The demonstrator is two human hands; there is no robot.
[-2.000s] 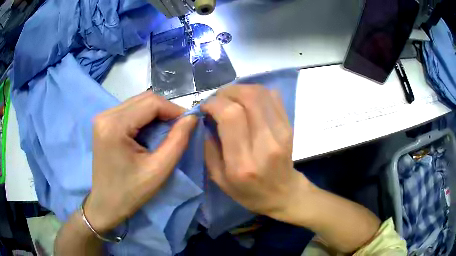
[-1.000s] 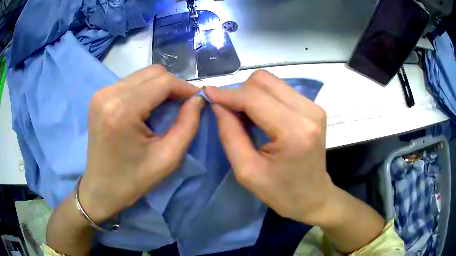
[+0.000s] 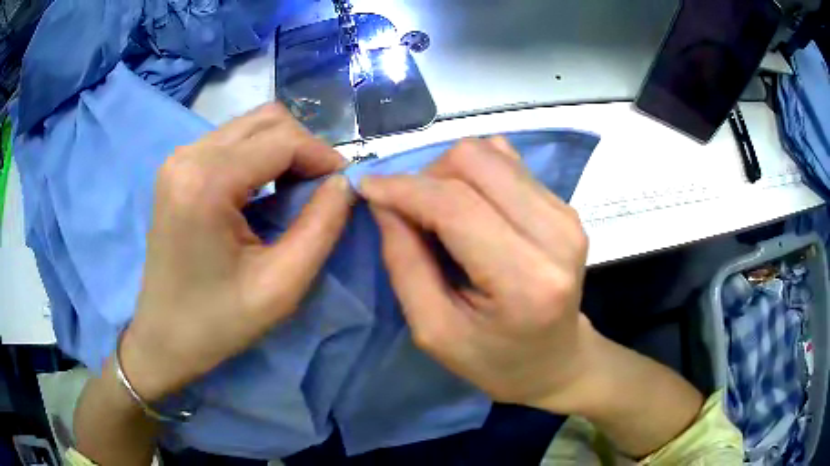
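Observation:
My left hand (image 3: 246,227) and my right hand (image 3: 482,273) pinch the edge of light-blue cloth (image 3: 400,391) between thumbs and fingers, fingertips almost touching. The cloth's narrow folded edge runs right from the fingertips to a pointed corner. A large gathered mass of the same cloth (image 3: 100,182) lies to the left and hangs over the table edge. Just beyond my hands are the shiny needle plate and slide plate (image 3: 391,96). The presser foot (image 3: 348,27) is at the top edge under a bright light; no cloth lies under it.
A black smartphone (image 3: 710,68) lies at the right, with a thin black tool (image 3: 745,146) beside it. A grey bin (image 3: 719,364) with blue-white checked cloth is at the lower right. The white table edge (image 3: 673,209) curves across the right. More blue cloth (image 3: 808,118) lies far right.
My right hand has turned from lying over the cloth to a fingertip pinch beside my left. The cloth's right corner has swung outward to the right. The view has shifted slightly.

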